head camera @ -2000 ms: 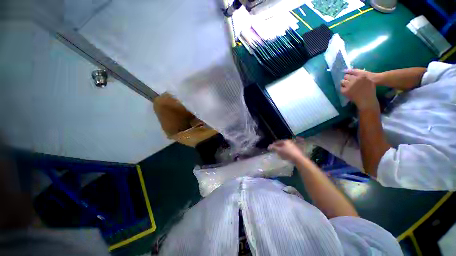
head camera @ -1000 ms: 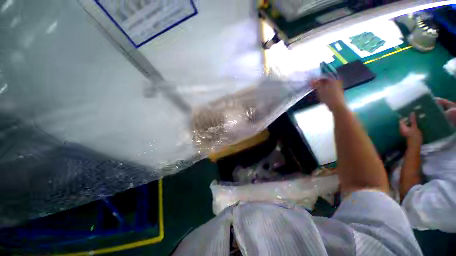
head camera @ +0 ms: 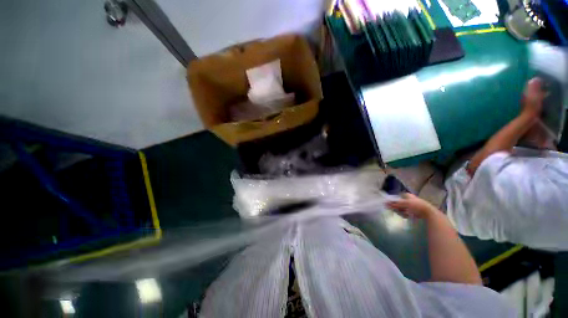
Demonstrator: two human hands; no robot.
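Note:
A clear film sheet [head camera: 205, 241], blurred by motion, stretches across my lap from the lower left to my right hand. My right hand [head camera: 408, 205] grips its right end, right of the bubble wrap roll. The thick whitish bubble wrap roll [head camera: 249, 195] lies across in front of my lap. Crumpled clear wrap [head camera: 296, 156] lies in the dark area behind the roll. My left hand cannot be made out; the film's left end is blurred near the lower left edge.
An open cardboard box [head camera: 205, 93] with white pieces [head camera: 266, 82] stands by the door. The green workbench [head camera: 473, 112] at right holds a white stack [head camera: 400, 118], a board rack [head camera: 398, 43] and a dark mat [head camera: 446, 46]. A co-worker's hand [head camera: 534, 98] and white sleeves are beside it.
The film has come down from in front of the door to low across my lap. My right hand has moved down from over the bench edge, still gripping it. The cardboard box is uncovered.

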